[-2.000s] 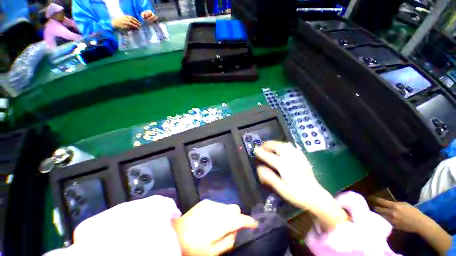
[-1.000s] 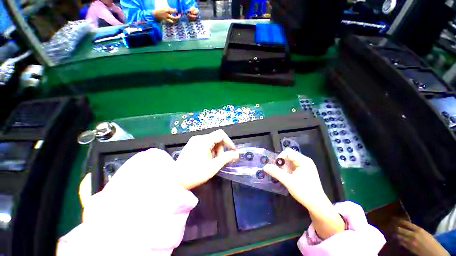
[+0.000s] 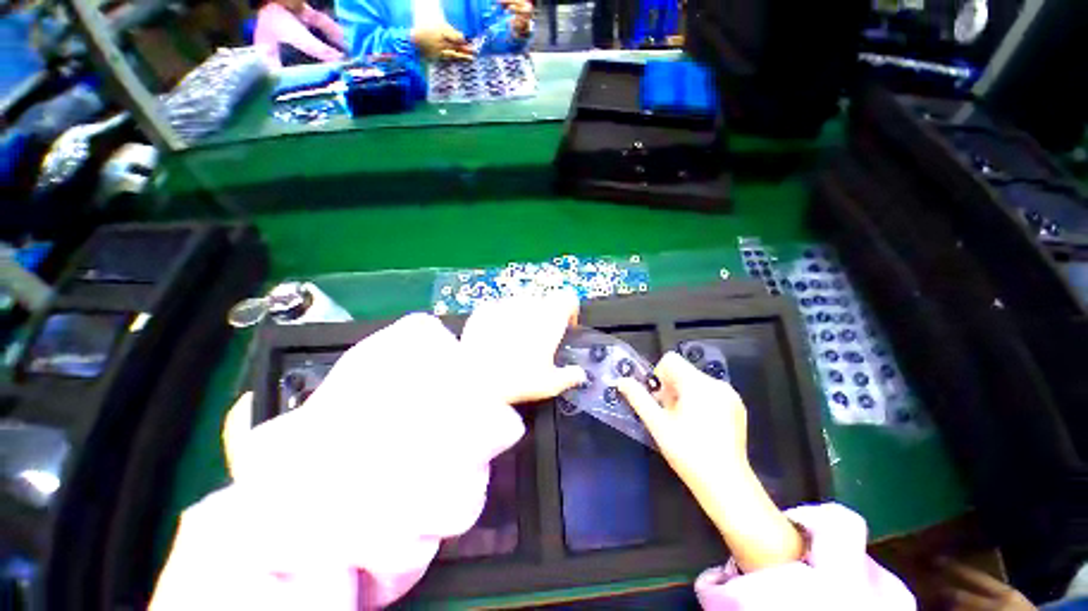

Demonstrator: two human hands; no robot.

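My left hand (image 3: 525, 346) and my right hand (image 3: 698, 412) pinch a clear sheet with dark round dots (image 3: 606, 368) between them, above the black foam tray (image 3: 543, 477). A dark dot shows at my right fingertips. Dark phone back covers lie in the tray pockets; one (image 3: 606, 495) is below the sheet, another (image 3: 746, 376) is in the right pocket with its camera island showing. My left sleeve covers much of the left pockets.
Loose rings (image 3: 525, 284) lie behind the tray. Dotted sheets (image 3: 841, 346) lie right. A white bottle (image 3: 313, 303) and shiny disc (image 3: 249, 312) stand behind the tray's left end. Foam stacks flank both sides. A parts tray (image 3: 644, 155) and a blue-sleeved person (image 3: 444, 42) are opposite.
Two seconds ago my right hand was at the right pocket's camera island. Since then both hands took hold of the dotted sheet. In the last second it tilted more steeply and the hands moved closer together.
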